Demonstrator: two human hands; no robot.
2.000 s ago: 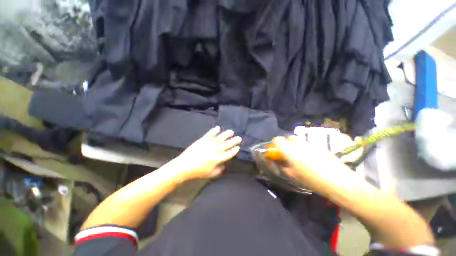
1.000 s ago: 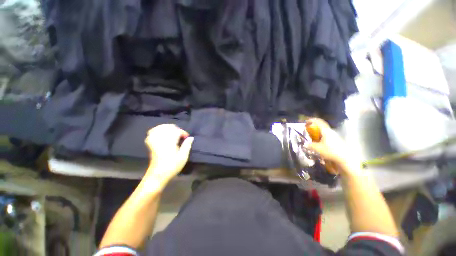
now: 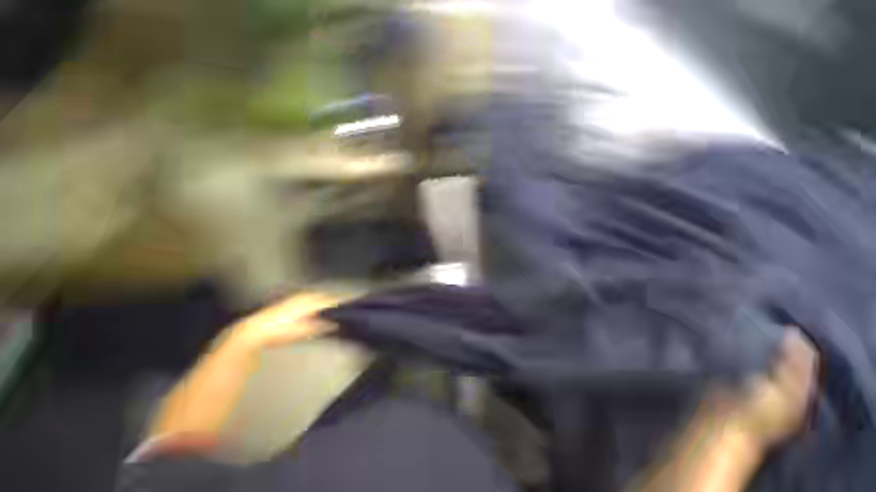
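The frame is strongly blurred. My left hand [image 3: 283,322] is at the left of centre, its fingers closed on one end of a dark navy garment piece [image 3: 432,322], which stretches to the right from it. My right hand [image 3: 783,389] is at the lower right against dark cloth, its fingers bent; the blur hides whether it grips the cloth. The iron does not show.
The dark garment pile [image 3: 692,221] fills the right side, with bright white sheeting [image 3: 634,77] behind it. Blurred tan and green shapes are at the upper left. A pale flat surface [image 3: 298,389] lies below my left hand.
The view has swung to the left. My left hand has taken hold of the cloth and pulled it out leftward. My right hand has let go of the iron, which is out of view.
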